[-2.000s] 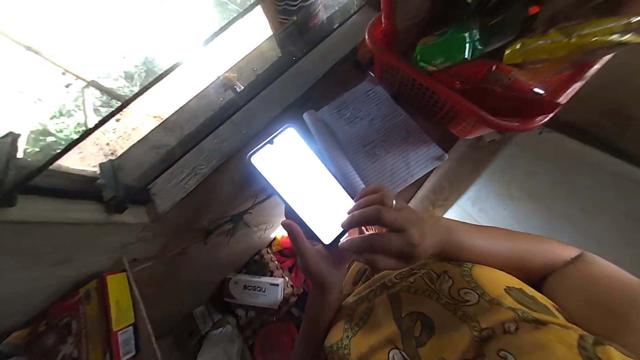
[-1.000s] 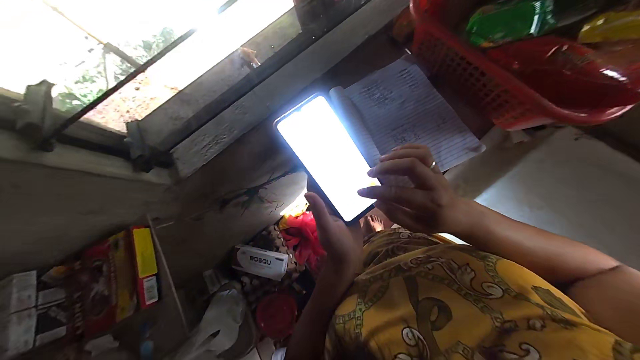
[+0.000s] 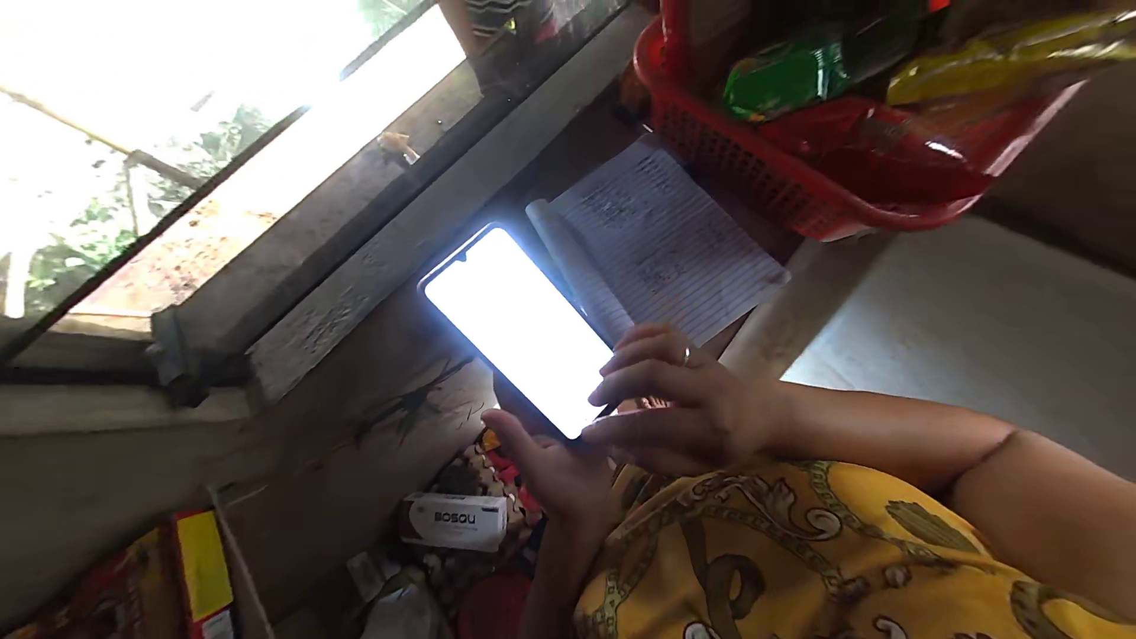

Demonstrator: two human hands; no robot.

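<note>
A smartphone [image 3: 519, 328] with a glaring white screen is tilted at the middle of the view. My left hand [image 3: 564, 470] holds it from below, the thumb along its lower left edge and the other fingers hidden. My right hand [image 3: 683, 399], a ring on one finger, lies over the phone's lower right corner with fingers bent at the screen; whether the fingertips touch the glass cannot be told. Beyond the phone lies an open notebook [image 3: 674, 240] with lined, handwritten pages, one page curled over.
A red plastic basket [image 3: 737, 164] with green and yellow packets stands at the upper right. A window ledge [image 3: 426, 204] runs along the upper left. Below are a white Bosqu box [image 3: 454, 522] and, at the lower left, a carton [image 3: 240, 568] with colourful packages.
Over the last second the fingers of my right hand have shifted a little at the phone's lower right. My left hand keeps its hold on the phone. The view has swung slightly.
</note>
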